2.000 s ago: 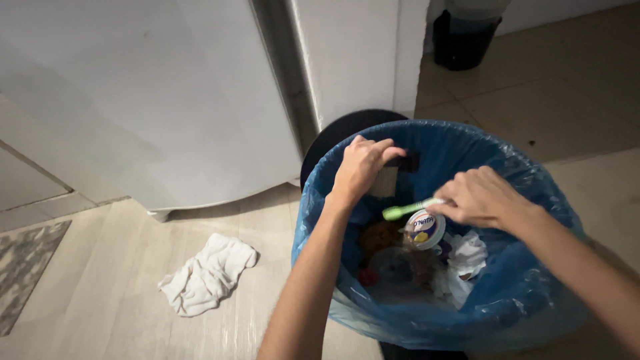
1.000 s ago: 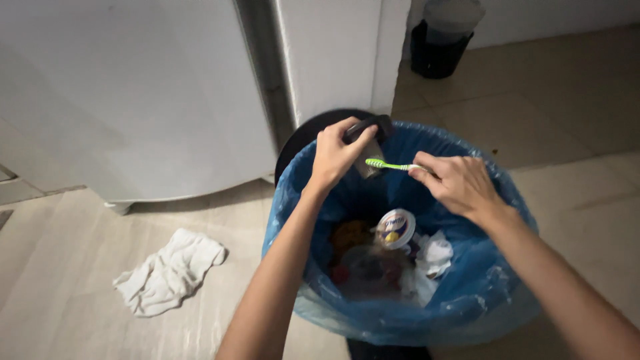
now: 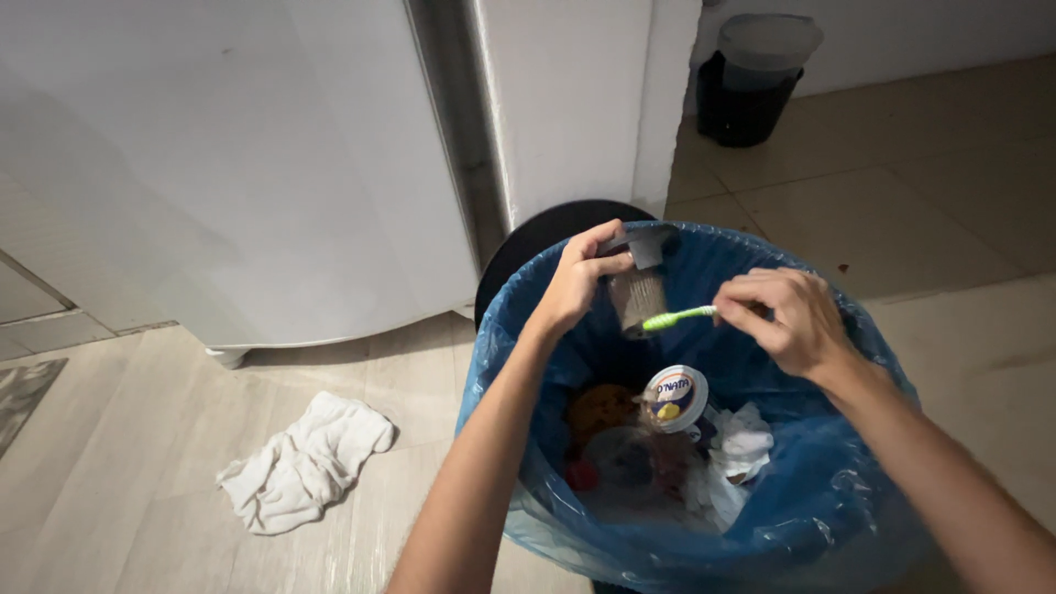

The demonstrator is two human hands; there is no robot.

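Observation:
My left hand [image 3: 590, 276] grips a grey plastic part with a pleated cylindrical filter [image 3: 639, 299], which looks like a vacuum cleaner filter, over the far left side of a bin lined with a blue plastic bag [image 3: 833, 495]. My right hand [image 3: 780, 318] holds a green and white toothbrush [image 3: 681, 317] by its handle, its bristle end at the lower end of the filter. Below, inside the bag, lie a round tub with a printed lid [image 3: 676, 398], crumpled white paper [image 3: 742, 445] and other waste that is hard to make out.
A black round lid [image 3: 528, 235] stands behind the bin, against a white wall edge [image 3: 577, 99]. A white appliance [image 3: 272, 165] stands at left. On the floor lie a white cloth [image 3: 309, 462] and part of a mat [image 3: 25, 396]. A black container [image 3: 742, 103] stands at the back right.
The filter piece, dark and largely covered by my left hand earlier, now shows its pleated side. The toothbrush has stayed near it in my right hand. The view has shifted.

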